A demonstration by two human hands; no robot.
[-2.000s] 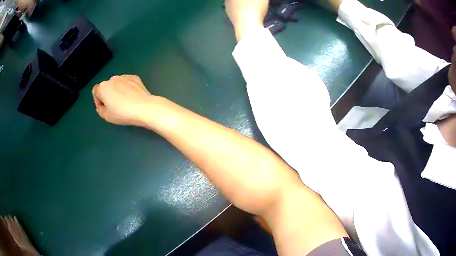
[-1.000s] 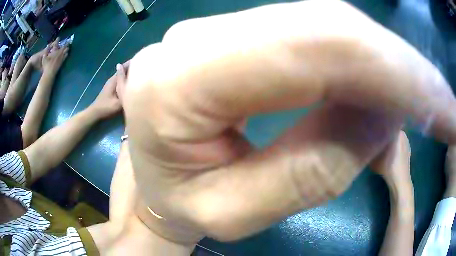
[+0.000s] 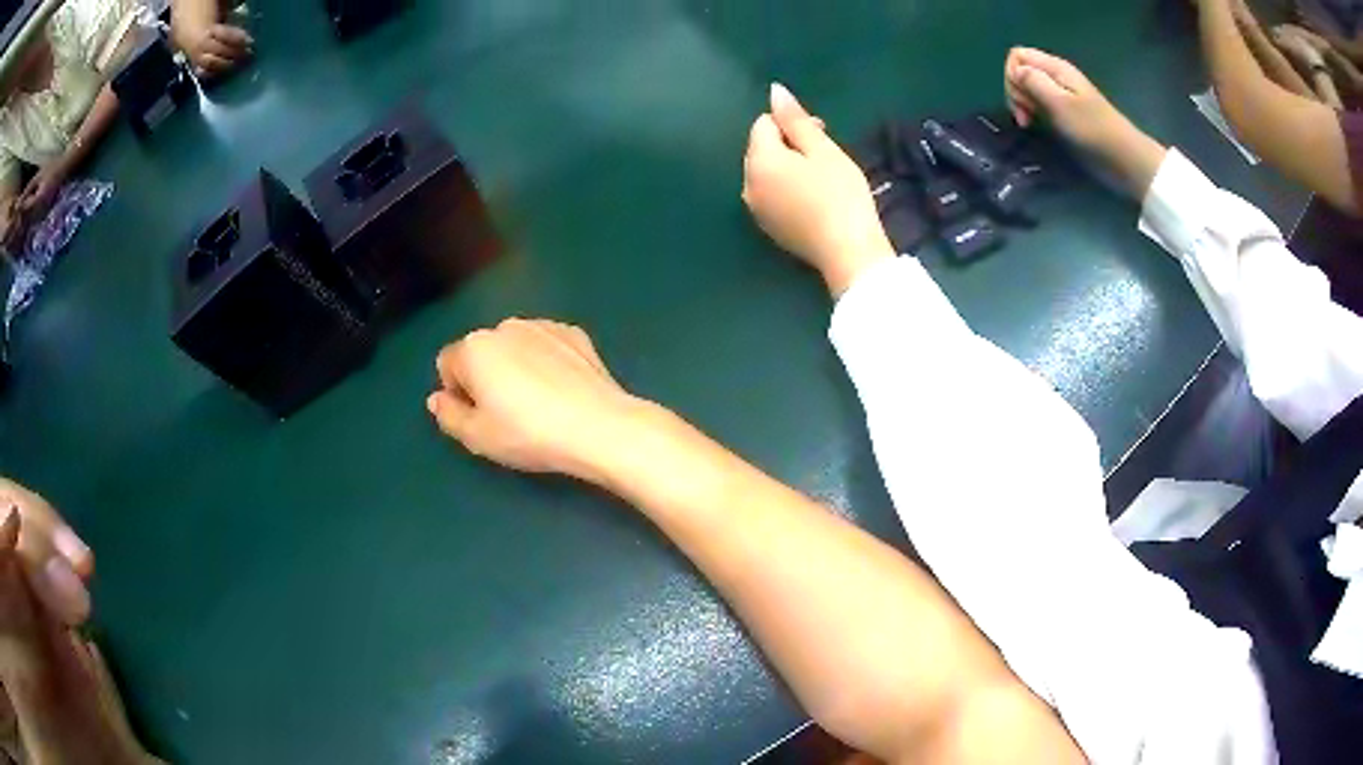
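Two black boxes stand side by side on the glossy green table, the left box (image 3: 269, 321) and the right box (image 3: 411, 224); each has a dark shaped cut-out in its top. My right hand (image 3: 523, 392) rests on the table in front of them as a loose fist, not touching them; nothing shows in it. My left hand (image 3: 53, 598) is at the left edge, near the camera and cut off; its fingers are only partly seen.
A white-sleeved neighbour's hands (image 3: 807, 187) are beside a loose pile of small black packs (image 3: 964, 187) at the upper right. Another person's hand (image 3: 217, 45) is at a black box (image 3: 154, 87) at the upper left. Crumpled clear plastic (image 3: 57, 247) lies at the left edge.
The view has swung back from the left neighbour to the boxes. The large hand that filled the view is gone from the centre; my left hand shows at the left edge.
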